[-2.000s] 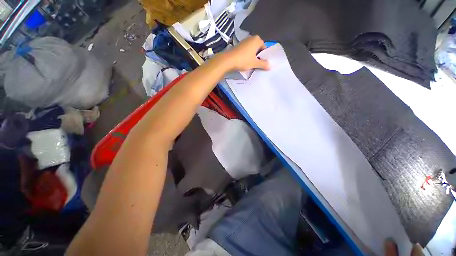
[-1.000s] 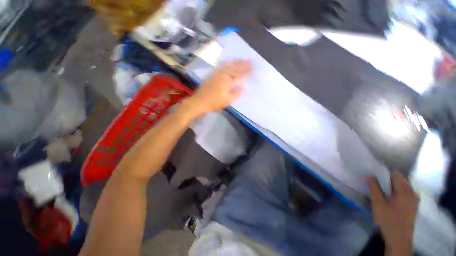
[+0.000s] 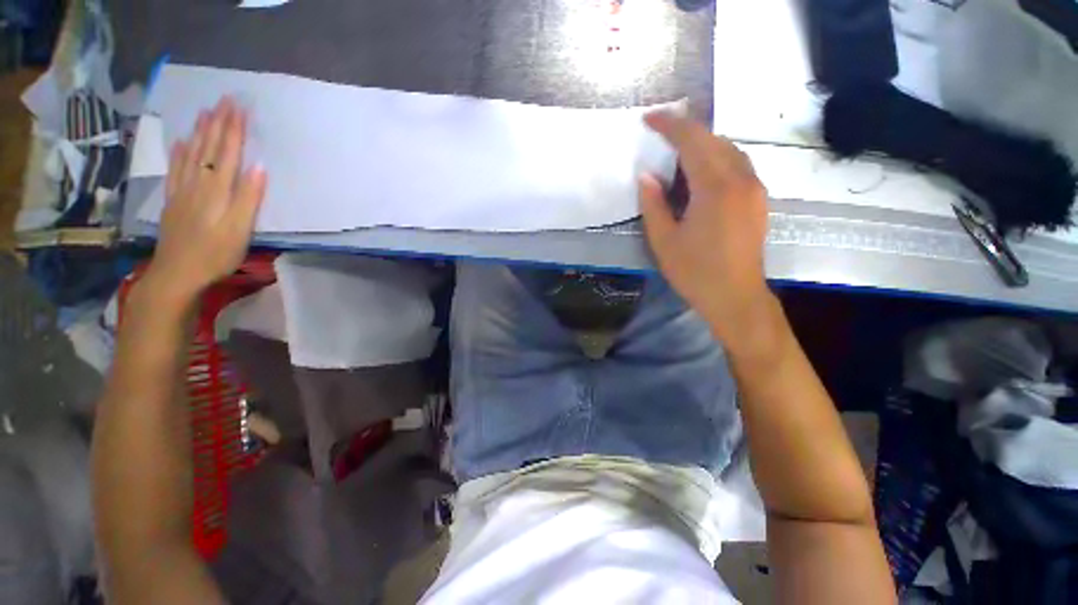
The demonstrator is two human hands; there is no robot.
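A long panel, white side up [image 3: 437,160], lies flat along the front edge of the table, with a curved lower edge. My left hand [image 3: 210,189] lies flat on its left end, fingers spread slightly. My right hand [image 3: 703,201] is at its right end, thumb and forefinger around the end, which lifts or curls a little there. A dark grey fabric panel [image 3: 402,47] lies behind the white one.
A fuzzy black bundle [image 3: 958,154] and metal thread snips [image 3: 991,245] lie on the right of the table. A printed ruler strip [image 3: 863,235] runs along the front edge. A red basket [image 3: 208,437] holding fabric stands left of my lap.
The view has turned toward the table front and my lap. My left hand has gone from gripping the panel's far end to lying flat on it. My right hand has come fully into view.
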